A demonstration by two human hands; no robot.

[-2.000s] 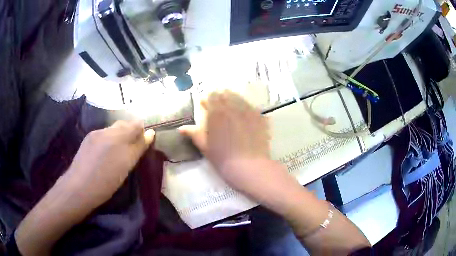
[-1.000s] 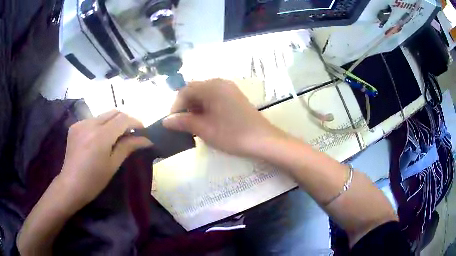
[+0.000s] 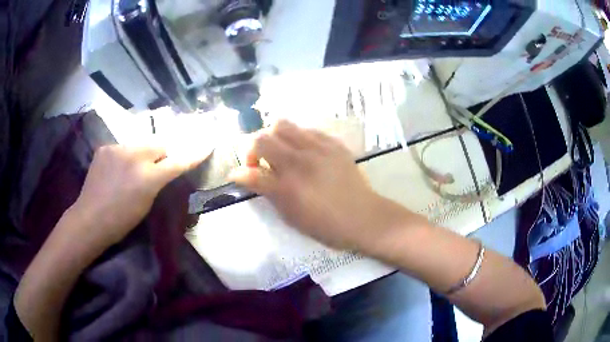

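Note:
Maroon and grey garment cloth [image 3: 160, 247] drapes from the machine table over the lap at the left. My left hand [image 3: 130, 184] lies on the cloth's edge left of the needle area, its index finger stretched toward the needle; whether it grips the cloth is unclear. My right hand [image 3: 304, 177] is just right of and below the presser foot area, thumb and fingers curled together at the cloth's edge; what lies between them is hidden and blurred. A small grey cloth part [image 3: 217, 198] shows between the hands. The white sewing machine head [image 3: 194, 50] is above.
Spare white tape strips [image 3: 381, 113] lie on the bed. Yellow-green and blue snips [image 3: 491, 133] and a beige cord [image 3: 438, 177] lie by the pillar. A bundle with white strands [image 3: 565, 247] hangs at the right. Ruler marks run along the front edge.
The cloth between my hands has shifted, showing a grey part. Maroon cloth now lies over the table's front edge. My left index finger has extended toward the needle; my right hand has moved slightly right.

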